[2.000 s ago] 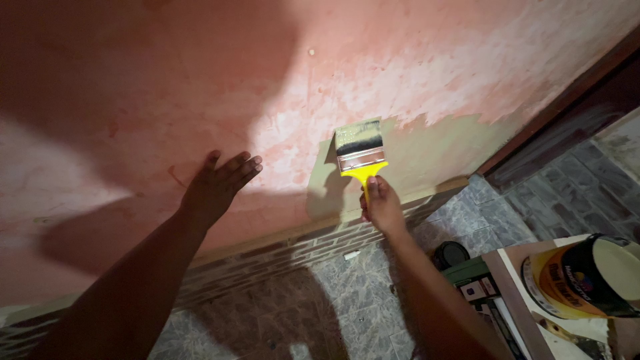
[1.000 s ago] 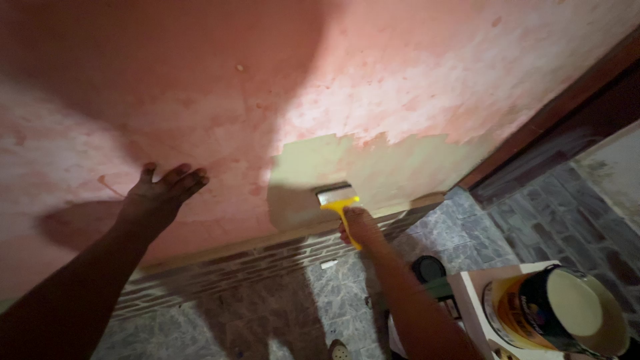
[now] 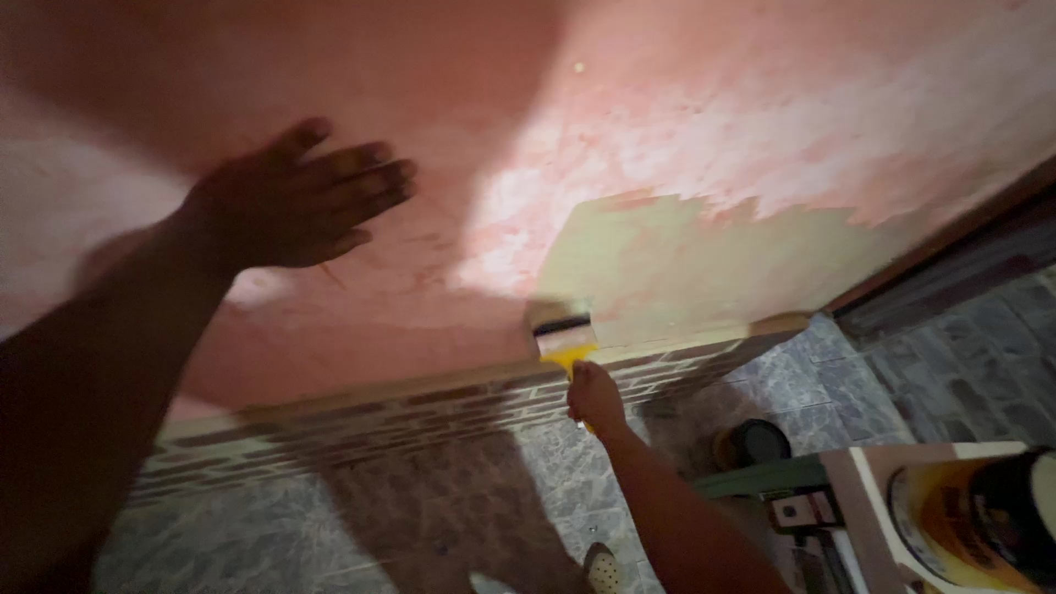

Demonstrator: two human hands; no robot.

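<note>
My right hand point(image 3: 596, 398) grips the yellow handle of a wide flat paintbrush point(image 3: 566, 338). Its dark bristles lie against the lower part of the pink wall point(image 3: 396, 305), at the lower left edge of a pale green painted patch point(image 3: 685, 256). The patch has a ragged top edge and runs right toward a dark frame. My left hand point(image 3: 289, 198) holds nothing; its fingers are spread over the bare pink wall, up and left of the brush. Whether the palm touches the wall cannot be told.
A brick-patterned band point(image 3: 412, 412) runs below the wall above a grey tiled floor point(image 3: 569, 487). At lower right, an open paint bucket point(image 3: 949, 511) stands on a pale-edged stand point(image 3: 858, 470). A dark round container point(image 3: 761, 443) sits beyond it. A shoe tip point(image 3: 602, 569) shows at the bottom.
Since two seconds ago, the brush has gone from higher on the wall to near its bottom edge, and the pale green patch has grown leftward. The view has shifted somewhat.
</note>
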